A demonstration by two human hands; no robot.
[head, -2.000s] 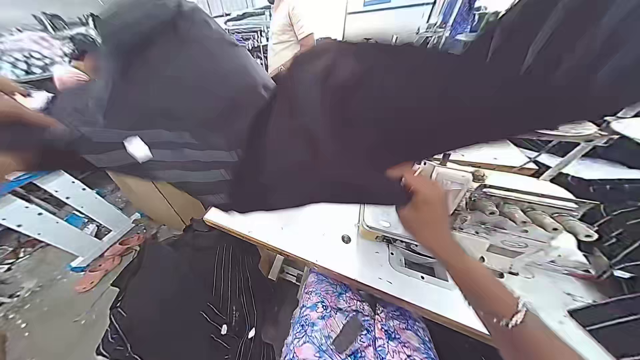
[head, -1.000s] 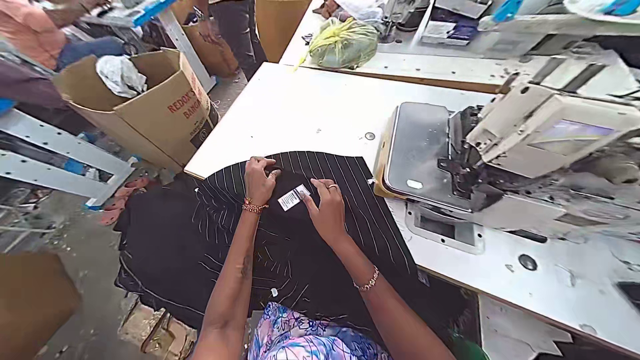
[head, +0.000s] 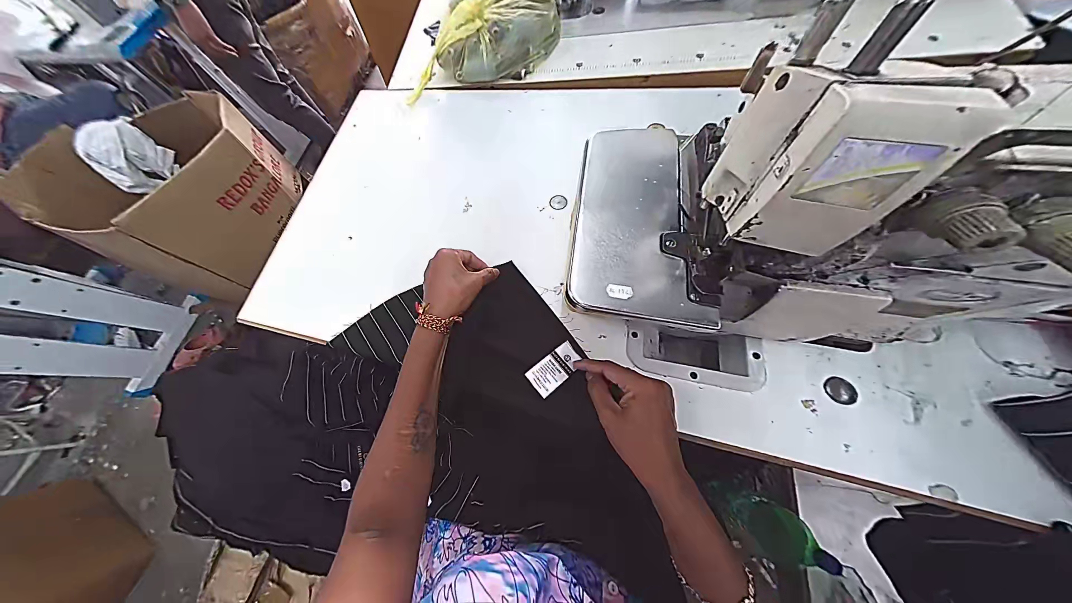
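Observation:
A black fabric piece lies over my lap and the front edge of the sewing table. My left hand pinches its upper edge near the top corner. My right hand has thumb and forefinger on the right edge, at the corner of a white care label that bears writing. Striped black fabric with loose white threads shows left of my left forearm. An industrial overlock sewing machine stands to the right, its metal cloth plate just beyond the fabric's right edge.
A cardboard box with white cloth in it stands at the left, near a white metal frame. A yellow net bag sits on the table behind. A person's legs show at upper left. More black garments hang at lower left.
The black cloth, held up in the air two seconds ago, now lies over the table edge. Since one second ago my hands have moved apart, and the label lies at the cloth's right edge.

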